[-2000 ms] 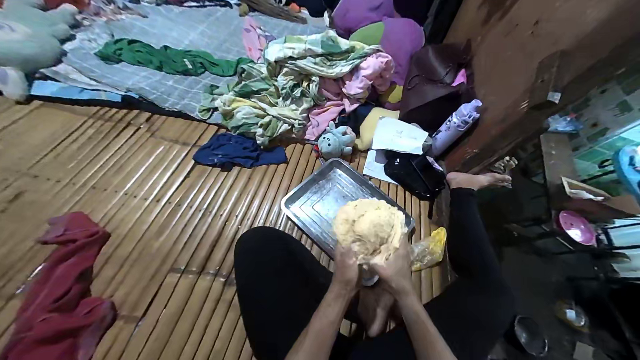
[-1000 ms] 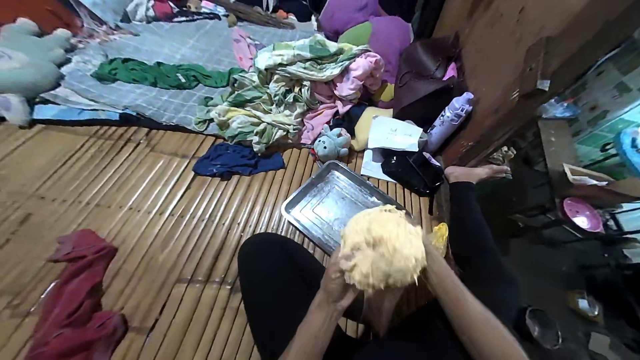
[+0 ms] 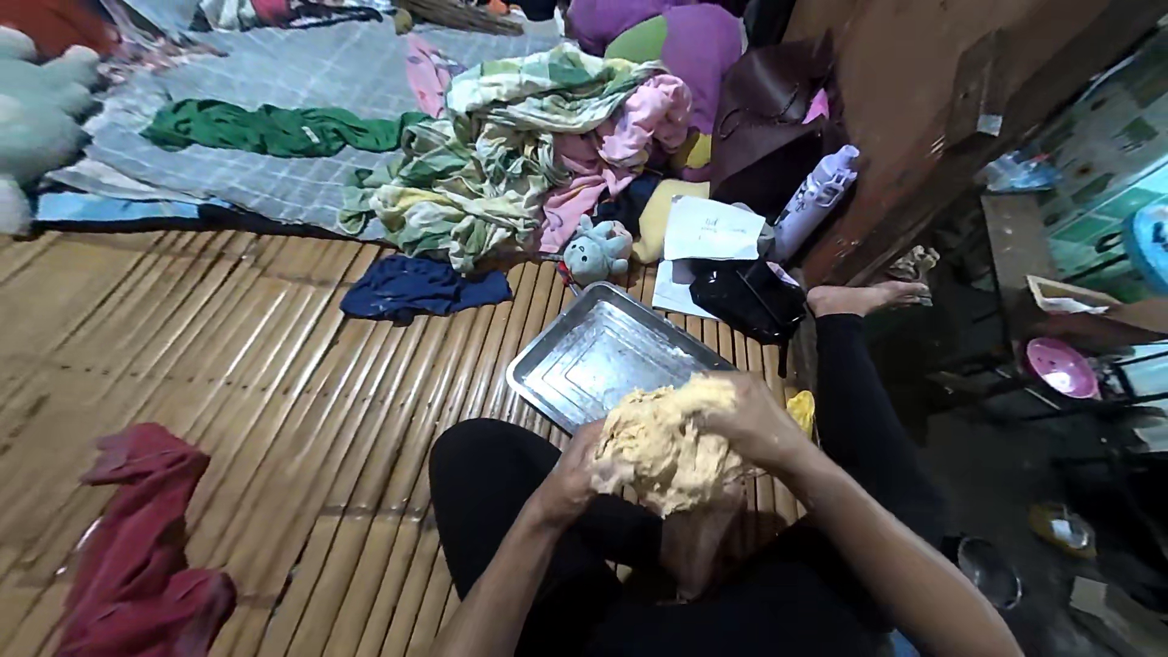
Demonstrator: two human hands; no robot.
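A large, rough-surfaced lump of pale yellow dough is held up between both hands, above my lap and the near edge of a tray. My left hand grips the dough's left side, its fingers partly hidden by the lump. Against the upper right side presses my right hand, with dough around its fingers. The rectangular metal tray lies on the bamboo slat floor just beyond the dough and has pale residue on its surface.
Beyond the tray lie a small plush toy, papers, a black pouch and a lilac bottle. Navy cloth and red cloth lie leftward. A yellow plastic piece is beside my right forearm.
My right hand has moved from the dough's lower right side to its upper right. The lump looks more uneven and stretched than one second ago. Both hands still hold it.
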